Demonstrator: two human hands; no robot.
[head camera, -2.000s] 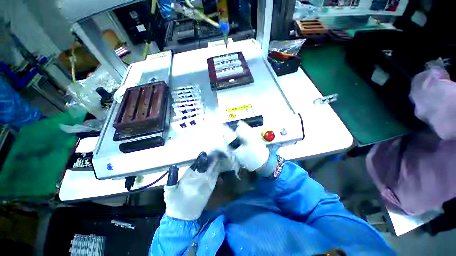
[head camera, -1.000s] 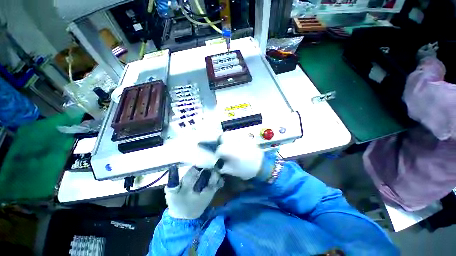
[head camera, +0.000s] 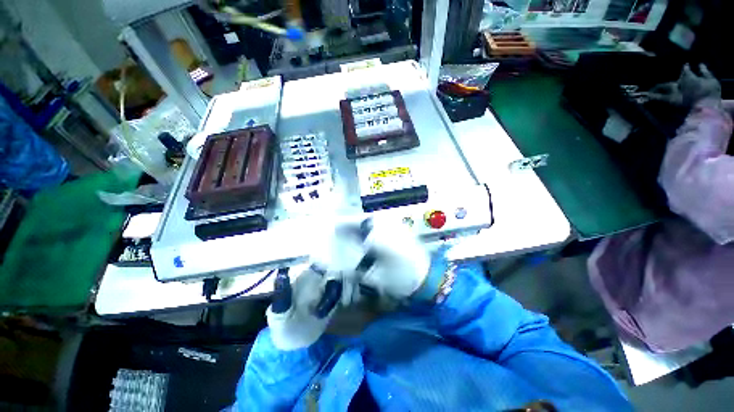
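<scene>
My left hand (head camera: 304, 304) and my right hand (head camera: 393, 261) wear white gloves with black fingertips. They are close together in front of the machine's front edge, fingers bent and meeting. Glare and blur hide whether a part is between them. The left fixture (head camera: 231, 170) is a reddish-brown block with empty-looking slots. The right fixture (head camera: 380, 125) holds several white parts. A row of loose white parts (head camera: 305, 170) with dark openings lies on the plate between the fixtures.
A red emergency stop (head camera: 435, 218) is at the front right. The machine head's blue tip (head camera: 294, 34) hangs at the rear. A black tote (head camera: 185, 376) with silver-white parts is low at left. Another person's pink sleeve (head camera: 702, 153) is at right. A spare part (head camera: 528, 162) lies on the white table.
The machine head's blue tip has moved left, away from above the right fixture. The right fixture sits slightly lower in the view. My hands remain together, with fingers shifted.
</scene>
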